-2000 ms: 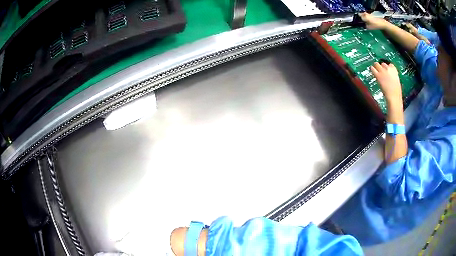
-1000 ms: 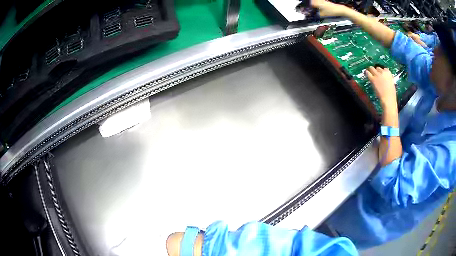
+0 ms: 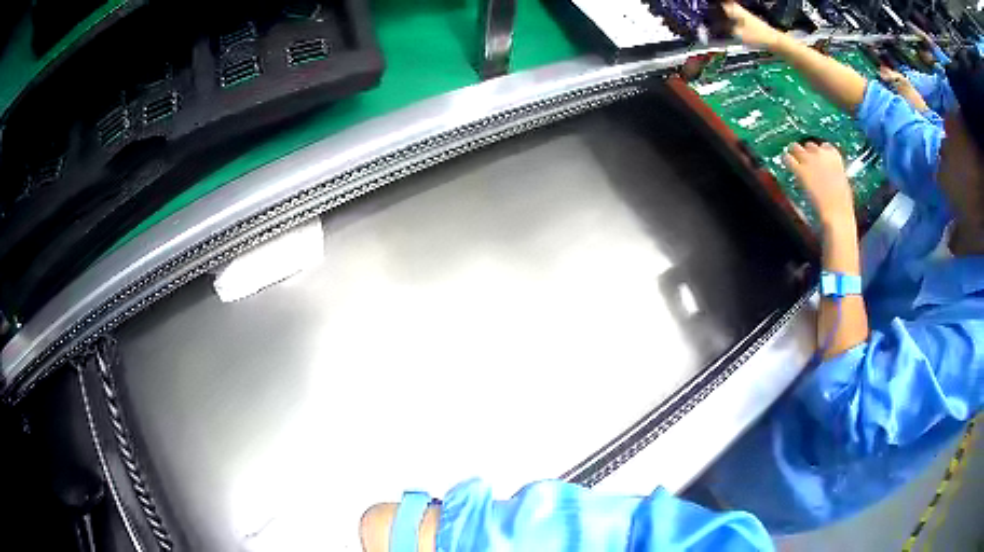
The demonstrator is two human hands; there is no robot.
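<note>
The bare metal bed (image 3: 464, 280) of the conveyor lies in front of me, with strong glare. Silver rails with toothed dark chain, the far rail (image 3: 378, 146) and the near rail (image 3: 691, 394), bound it. My right arm, in a blue sleeve with a blue wrist band, enters at the bottom edge. My right hand (image 3: 308, 528) is washed out in the glare and partly cut off, so its fingers and any hold cannot be made out. My left hand is out of the picture. A green circuit board (image 3: 793, 124) with a reddish-brown carrier bar (image 3: 745, 162) sits at the far right.
Another person in blue at the right has one hand (image 3: 820, 173) on the board and the other (image 3: 750, 27) at the dark component bins. A black slotted foam tray (image 3: 194, 92) sits on a green-matted shelf (image 3: 426, 43). A white label (image 3: 270, 262) lies by the far rail.
The other person's far hand has moved from the board's back corner to the bins. A small bright reflection now shows at the bed's right. The view has shifted slightly; my right arm stays nearly still.
</note>
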